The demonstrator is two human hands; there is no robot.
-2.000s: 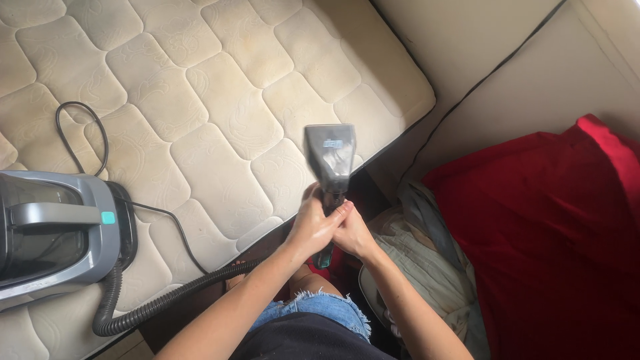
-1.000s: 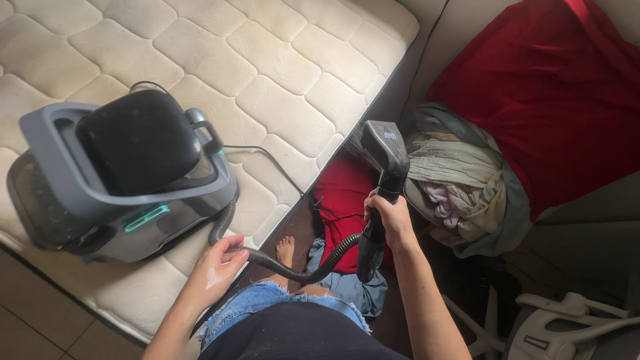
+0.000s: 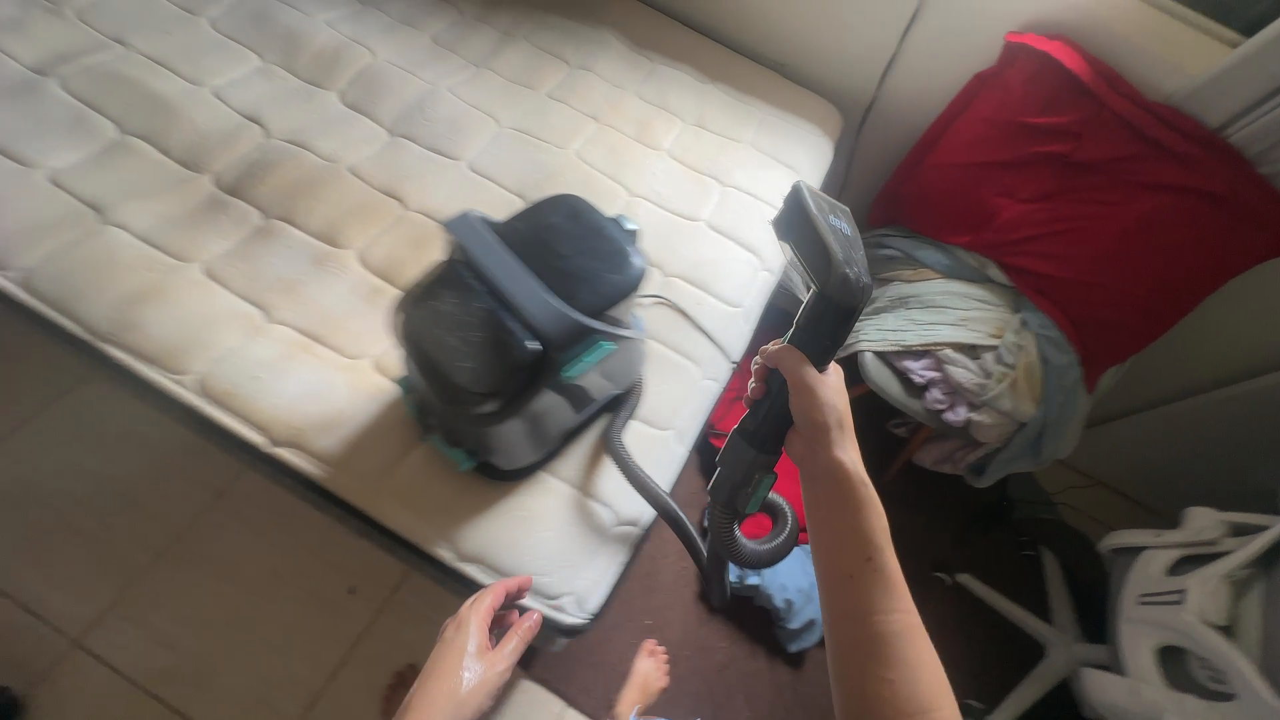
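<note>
My right hand (image 3: 815, 405) grips the black handle of an upholstery cleaner's hand nozzle (image 3: 825, 245), its wide head pointing up and left near the mattress edge. A ribbed grey hose (image 3: 655, 485) runs from the handle's lower end, where it loops, to the portable upholstery cleaner (image 3: 520, 340). That machine, grey and black with teal parts, stands on the quilted, stained mattress (image 3: 330, 230). My left hand (image 3: 480, 645) holds nothing, its fingers loosely curled beside the near corner of the mattress.
A red cloth (image 3: 1060, 190) lies at the right above a heap of pale fabrics (image 3: 950, 340). Below are a white plastic chair (image 3: 1190, 600) and blue cloth (image 3: 790, 600) on the floor. A thin cord (image 3: 880, 85) runs along the wall. My bare foot (image 3: 645, 675) is near the mattress corner.
Both hands were together on the nozzle at first; my left hand then came off and was by the hose, and is now away from it. The view has shifted considerably.
</note>
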